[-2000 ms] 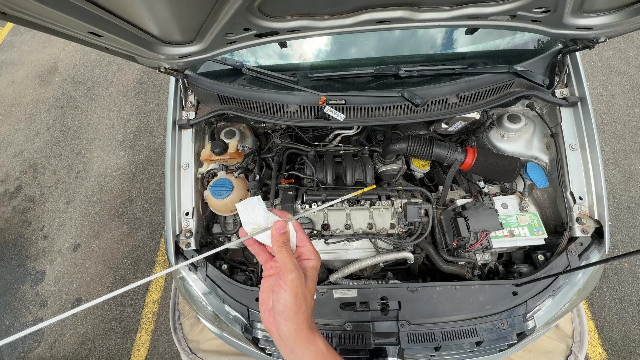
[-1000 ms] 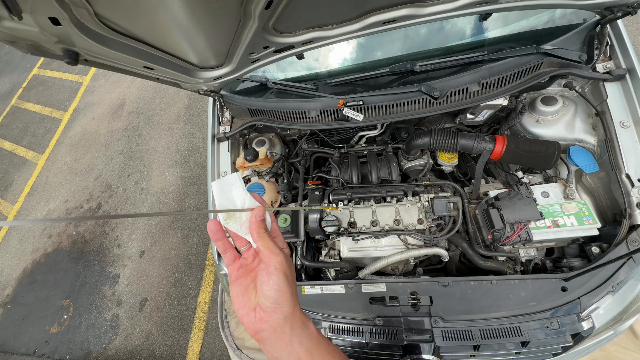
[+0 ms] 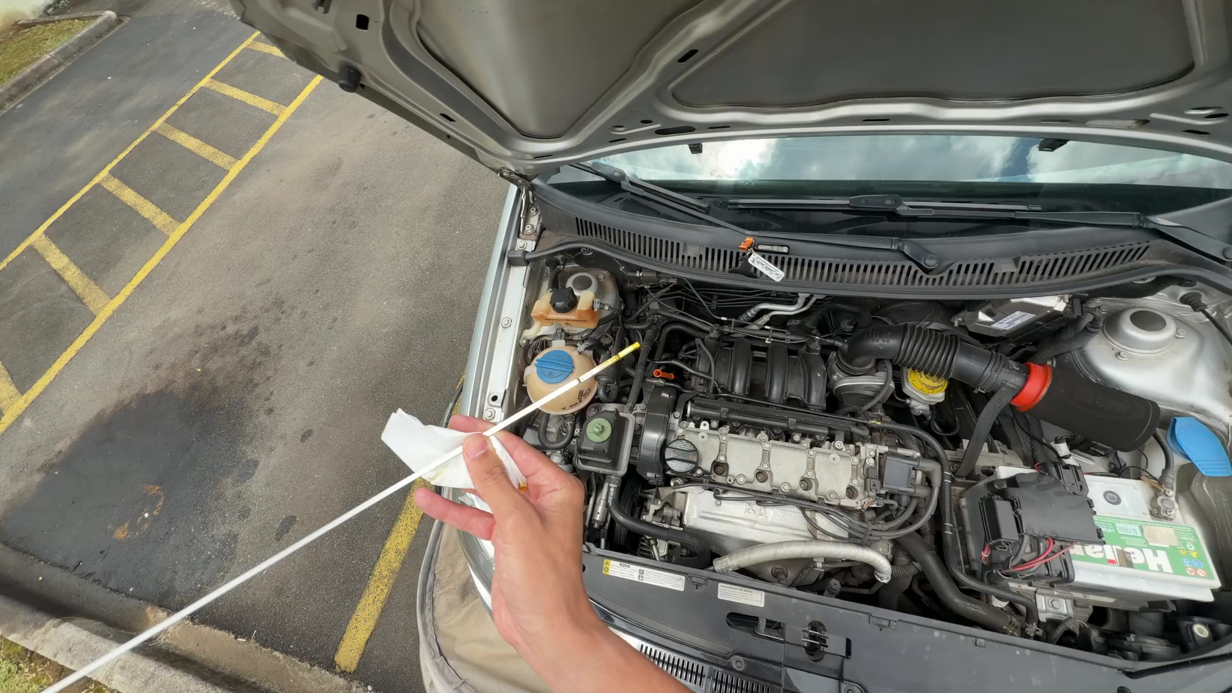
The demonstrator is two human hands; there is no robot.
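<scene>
My right hand [image 3: 529,520] reaches up from the bottom, holding a folded piece of white paper towel [image 3: 419,445] between thumb and fingers. A long thin oil dipstick [image 3: 289,551] crosses the paper at my thumb tip; it slants from the lower left edge up to its yellow tip [image 3: 624,352]. That tip shows above and right of the coolant tank [image 3: 576,397] with its blue cap. Faint stains mark the paper. An orange ring or tube mouth [image 3: 663,373] sits near the engine's intake manifold [image 3: 770,371]. My left hand is out of view, as is the dipstick's other end.
The raised hood [image 3: 751,87] hangs over the engine bay. A black oil filler cap [image 3: 681,455] sits on the engine, and a battery [image 3: 1145,539] is at the right. A beige cloth [image 3: 472,626] lies along the front left. Asphalt [image 3: 318,250] with yellow lines extends left.
The dipstick was nearly level one second ago and now slants upward to the right. My right hand's fingers have curled closer around the paper. The view has shifted left.
</scene>
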